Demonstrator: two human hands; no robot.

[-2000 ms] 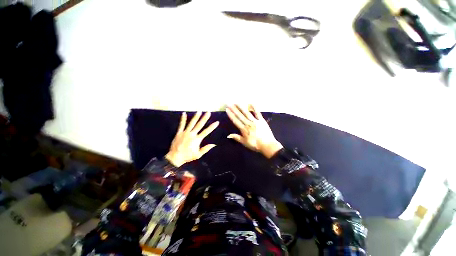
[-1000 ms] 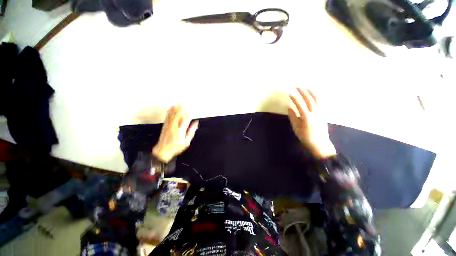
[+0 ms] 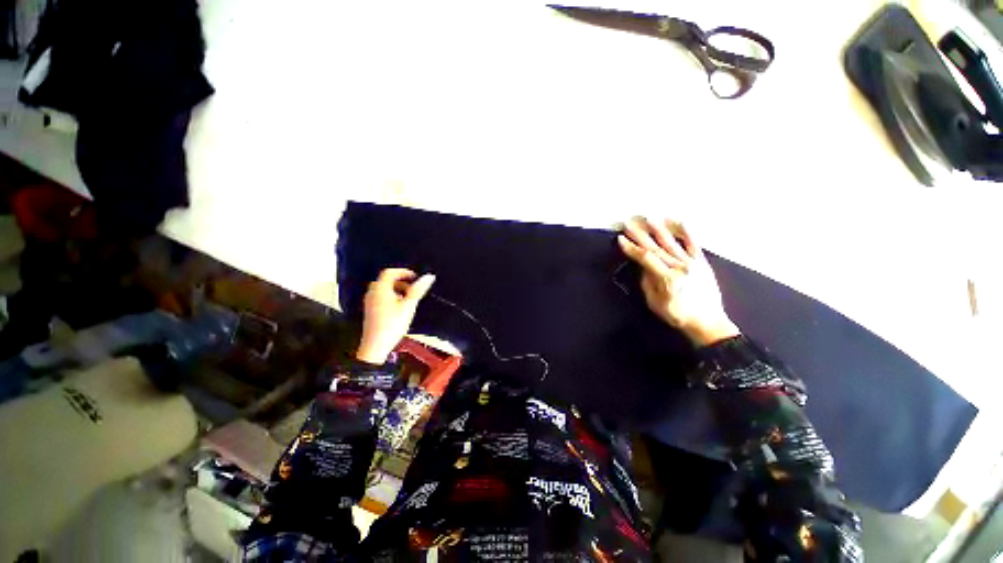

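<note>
A long dark navy cloth (image 3: 528,275) lies along the near edge of the white table and widens to the right. A thin white thread (image 3: 484,330) runs in a wavy line over it, from my left fingers towards my body. My left hand (image 3: 394,308) is at the cloth's left part, thumb and forefinger pinched together at the thread's end. My right hand (image 3: 673,275) lies palm down on the cloth near its far edge, fingers slightly bent. A short bit of thread shows beside its fingertips.
Shears (image 3: 704,44) lie at the far side of the white table (image 3: 440,121). A steam iron (image 3: 935,105) stands at the far right. A dark garment heap (image 3: 138,110) hangs over the left table edge. Cluttered items and a pale cushion-like object (image 3: 99,451) are below left.
My left hand has closed from flat to a pinch on the thread. My right hand now rests further right than two seconds ago. The view has shifted.
</note>
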